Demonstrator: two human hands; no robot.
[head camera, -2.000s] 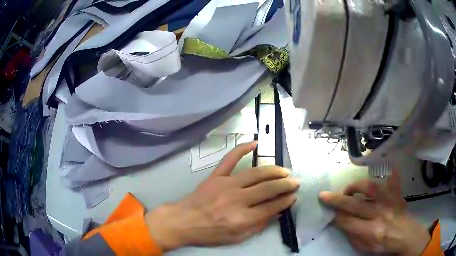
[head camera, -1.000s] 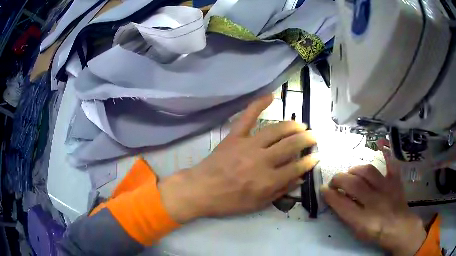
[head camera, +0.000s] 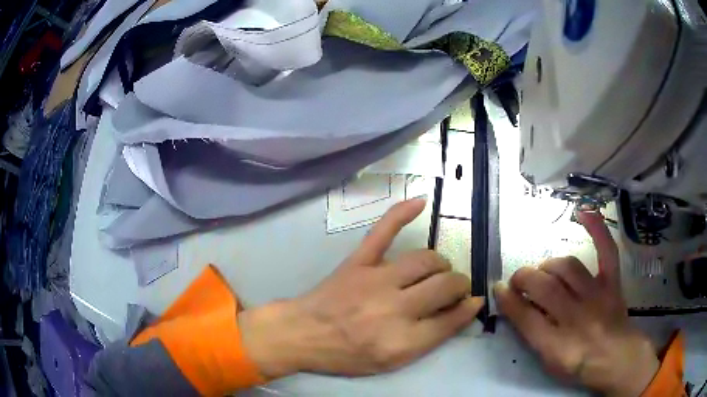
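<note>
A narrow black tape (head camera: 480, 209) runs lengthwise over the machine bed, with a thin grey fabric strip (head camera: 493, 194) along its right side. My left hand (head camera: 364, 310) lies palm down, its fingertips pressing the tape's lower end and its thumb spread away. My right hand (head camera: 577, 318) is right of the strip, its near fingertips bent at the strip's edge. Whether they pinch it is hidden. One right finger points up to the small metal parts under the sewing machine head (head camera: 612, 93).
Large grey cut pieces (head camera: 294, 101) are heaped left of the tape, with a curled white band (head camera: 271, 46) on top. A yellow-green patterned strip (head camera: 481, 60) lies beside the machine head. A purple object (head camera: 66, 353) is below the table's left edge.
The tape and machine have shifted right in view. Grey fabric earlier wide between my hands now shows only as a narrow edge. My left fingers have moved down to the tape's lower end.
</note>
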